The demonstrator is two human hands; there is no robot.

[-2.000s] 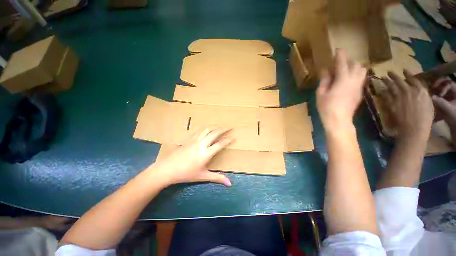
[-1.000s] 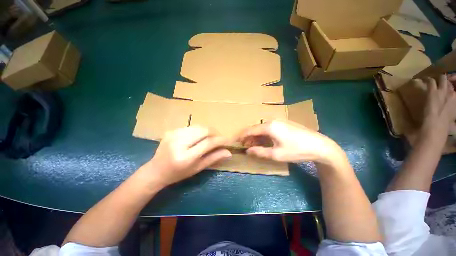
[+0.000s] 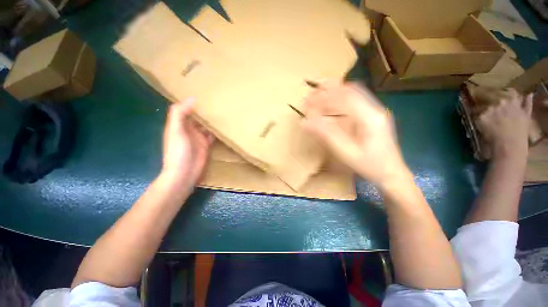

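A die-cut box blank is tilted in front of me, lifted off the table, with its front edge raised. My left hand holds its lower left edge. My right hand is blurred and lies at the blank's right side near two dark notches; whether its fingers grip the card is unclear. Another flat blank lies below on the dark-green table, partly hidden by the raised one.
A closed box and a black looped item are at the left. Open formed boxes are stacked at the upper right. Another person's hand works on cardboard at the right.
My right hand came from the formed boxes to the blank. The blank, flat before, is now lifted and turned, showing another blank under it.
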